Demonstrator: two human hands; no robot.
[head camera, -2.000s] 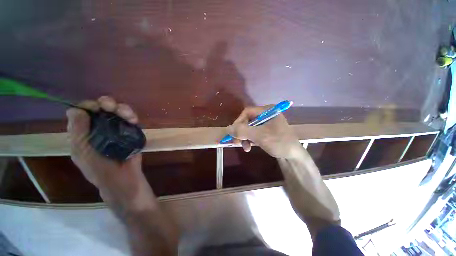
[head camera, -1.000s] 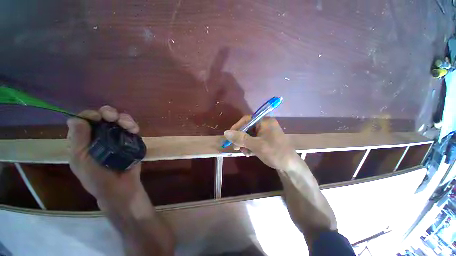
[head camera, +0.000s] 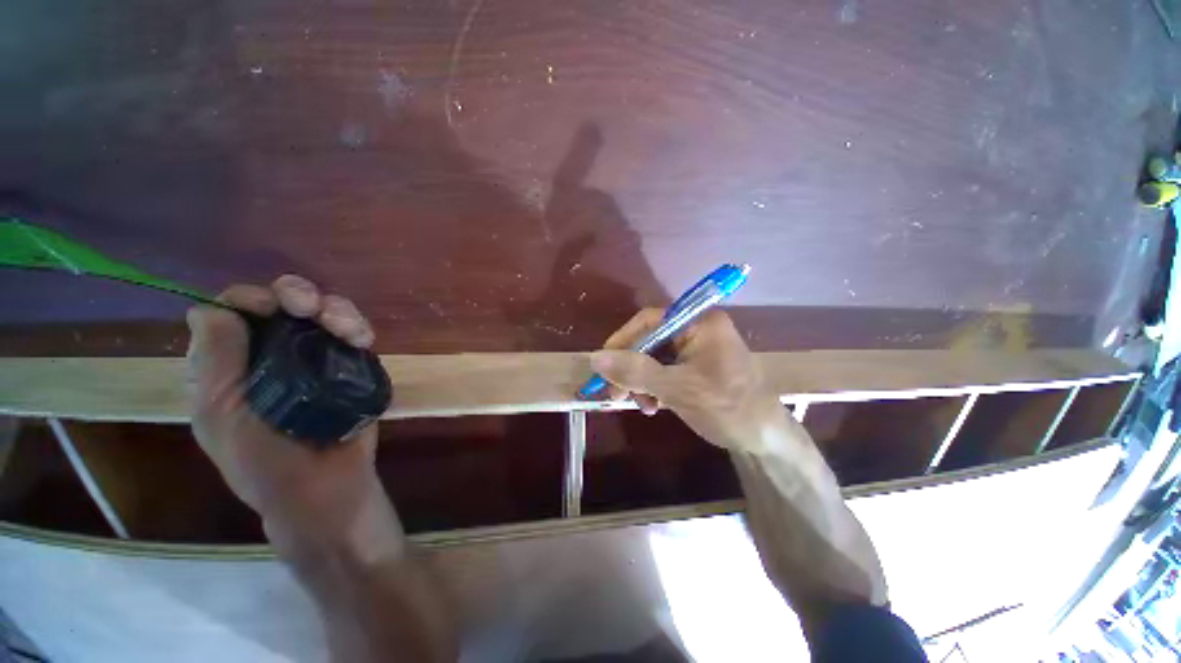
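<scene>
My left hand (head camera: 292, 427) is closed around the black tape measure case (head camera: 317, 380), above the pale edge strip. The green tape blade (head camera: 91, 263) runs from it to the left picture edge. My right hand (head camera: 693, 376) holds a blue and white pen (head camera: 674, 324), its tip down on the pale wooden strip (head camera: 486, 378) near a divider (head camera: 575, 462). The strip runs across the compartment frame's far side, with a row of open cells below it in view. My left hand hides part of the strip and frame.
The large dark reddish-brown worktable (head camera: 427, 156) lies beyond the frame, with dust specks and shadows on it. A curved frame edge rail (head camera: 622, 521) runs nearer me. A yellow item (head camera: 1157, 193) and blurred clutter lie at the right. Brightly lit surface below right.
The pen leans differently than two seconds ago; its tip stays close to the same divider. The view has shifted slightly. Both hands keep their holds.
</scene>
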